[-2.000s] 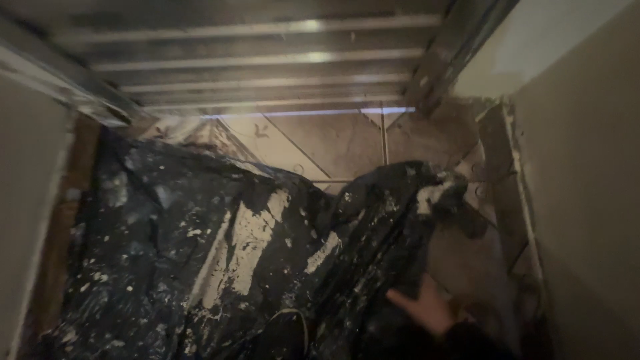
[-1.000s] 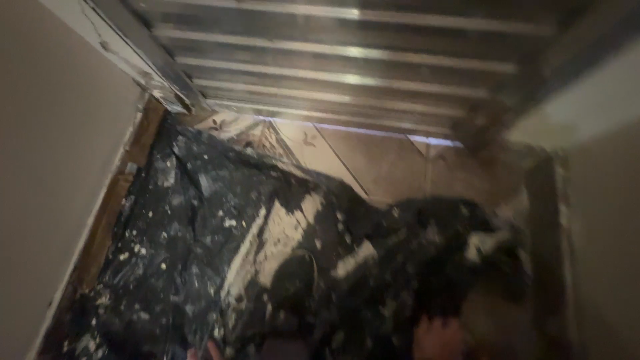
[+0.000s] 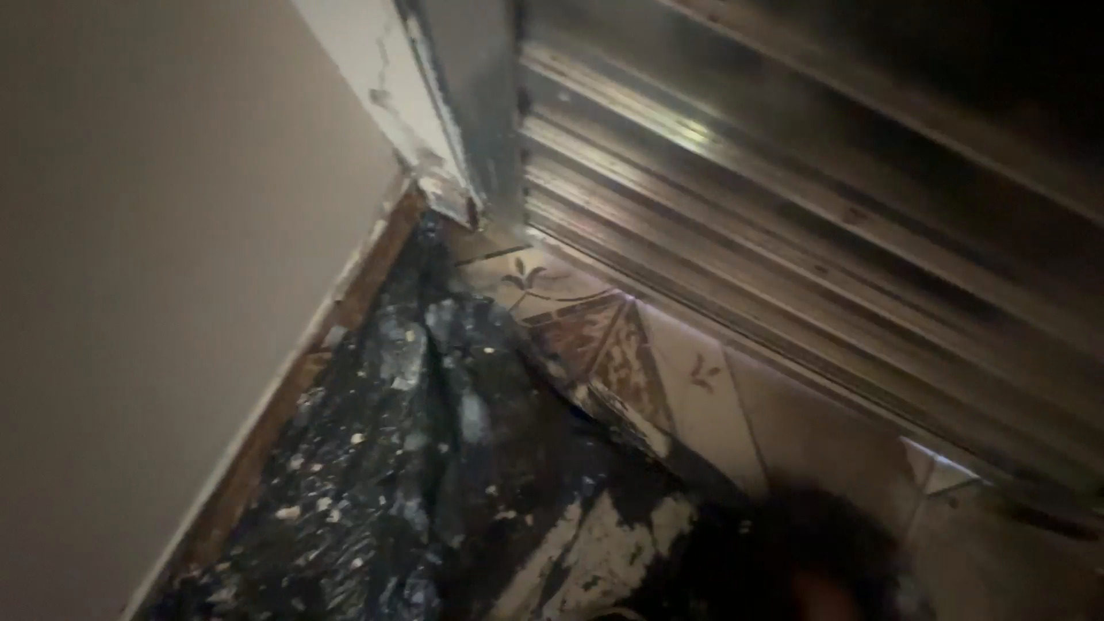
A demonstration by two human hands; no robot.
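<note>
A black plastic sheet (image 3: 483,448), creased and spattered with pale paint or plaster flakes, covers the floor from the left wall to the lower middle. A large pale patch (image 3: 604,552) lies on it near the bottom edge. At the bottom right, in deep shadow beside the sheet, a blurred reddish bit of my right hand (image 3: 819,595) shows; its fingers and anything in them cannot be made out. My left hand is out of the view.
A ribbed metal shutter or door (image 3: 733,198) spans the upper right, with light under its lower edge. Patterned floor tiles (image 3: 699,388) lie before it. On the left stand a plain wall (image 3: 172,216) and a brown skirting strip (image 3: 250,457); a metal frame post (image 3: 487,112) rises at the corner.
The view has swung toward the left corner. The fingers seen at the bottom left of the middle one second ago are now out of view.
</note>
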